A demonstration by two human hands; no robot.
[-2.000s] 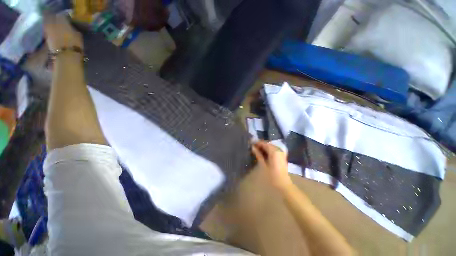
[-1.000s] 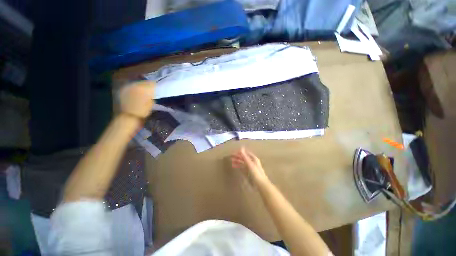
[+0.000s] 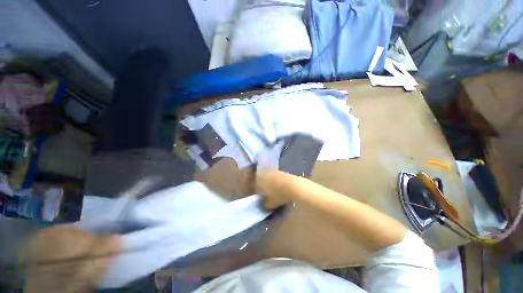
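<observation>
A garment panel [image 3: 189, 220], white backing up with a dark edge below, stretches between my hands over the table's front left. My left hand [image 3: 74, 257], large and heavily blurred at the lower left, is closed on its left part. My right hand [image 3: 272, 186], also blurred, holds its right end near the middle of the table; the fingertips are unclear. A second white-backed panel [image 3: 298, 114] lies behind my right hand, with a dark part [image 3: 301, 154] showing. Small dark and white pieces [image 3: 203, 146] lie at its left end.
The steam iron [image 3: 424, 197] rests at the table's right, its hose running off right. An orange tool [image 3: 438, 164] lies behind it. White strips [image 3: 395, 74] lie at the far right corner. A blue bundle [image 3: 235, 77] and light blue cloth [image 3: 350, 40] line the back edge.
My left hand has moved down and left, and a white-backed panel now spans both hands. My right hand has moved slightly up and left. The back panel now shows mostly white, with less dark cloth.
</observation>
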